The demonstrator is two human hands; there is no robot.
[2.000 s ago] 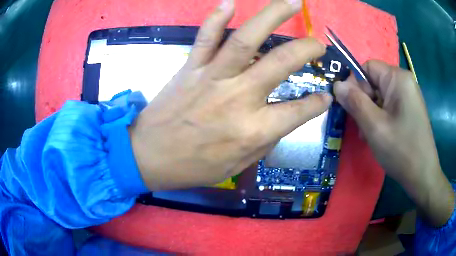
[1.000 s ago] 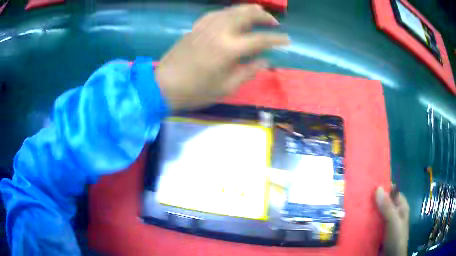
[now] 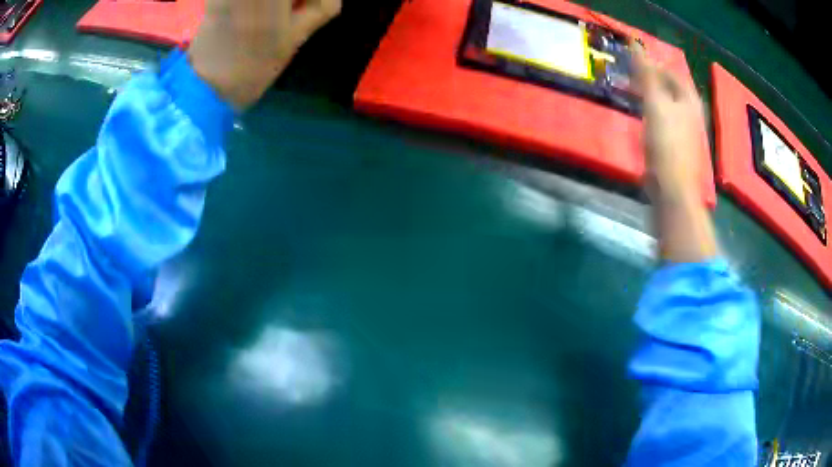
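Observation:
A black-framed tablet assembly (image 3: 593, 77) lies insides up on a red foam pad (image 3: 511, 109) at the upper centre right. Its white battery (image 3: 538, 41) has yellow edges. My right hand (image 3: 670, 123) is blurred and lies over the right end of the tablet and pad, hiding part of the board. Whether it holds anything cannot be told. My left hand (image 3: 251, 46) is at the upper left, cut off by the top edge, fingers bent, away from this tablet. What it holds, if anything, is hidden.
A second tablet (image 3: 785, 164) lies on its own red pad (image 3: 730, 119) at the right. Another red pad (image 3: 137, 20) is at the upper left, partly behind my left hand. Shiny green bench surface (image 3: 383, 274) lies between my arms. Small metallic items (image 3: 794, 458) show at the lower right corner.
The view has shifted, and the tablet on its pad now appears farther up and smaller. My left hand has moved left and up, off the pad. My right hand has come onto the tablet's right end.

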